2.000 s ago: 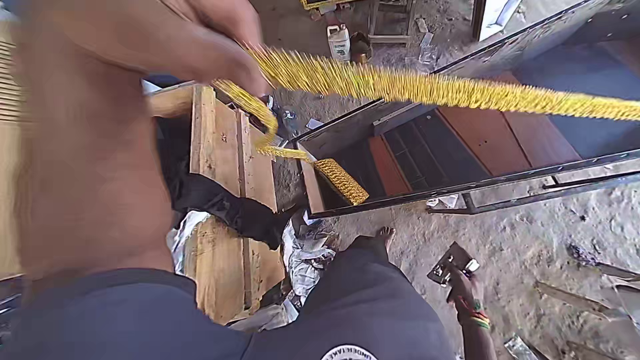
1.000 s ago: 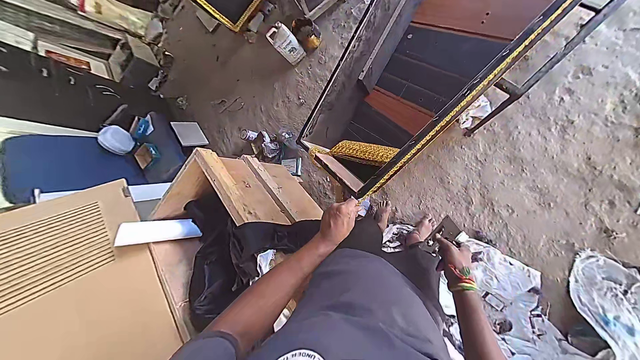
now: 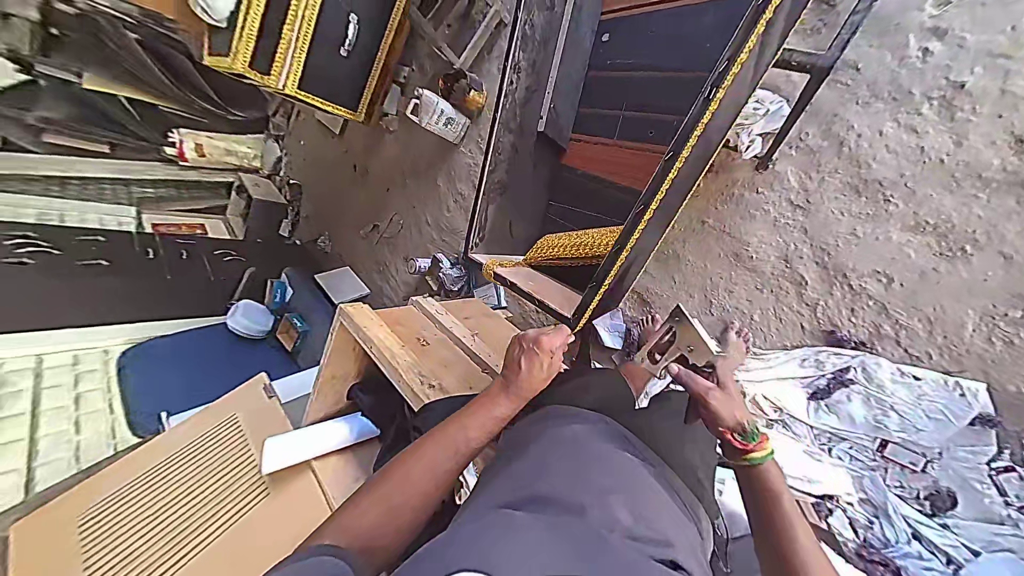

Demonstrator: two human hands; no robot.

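My left hand [image 3: 538, 360] pinches the end of a gold braided trim [image 3: 670, 178] at the near corner of a dark wooden cabinet frame [image 3: 696, 192]. The trim lies along the frame's long edge, up to the top of the view. In my right hand [image 3: 714, 396] is a metal staple gun [image 3: 678, 342], held over my lap to the right of that corner. A roll of gold trim [image 3: 573, 246] rests inside the frame at its near end, and a loose strand of it reaches the frame's left corner.
At the left are a wooden crate [image 3: 448, 340], a cardboard sheet [image 3: 176, 488] and a blue chair seat [image 3: 192, 372]. A gold-trimmed cabinet [image 3: 340, 56] and a white jug [image 3: 438, 116] stand farther back. A white plastic sheet [image 3: 872, 400] covers the ground at right, beside my bare feet.
Two seconds ago my left hand was raised with the trim stretched across the view; since then it has come down to the frame's corner, and the trim lies along the edge. The view has shifted.
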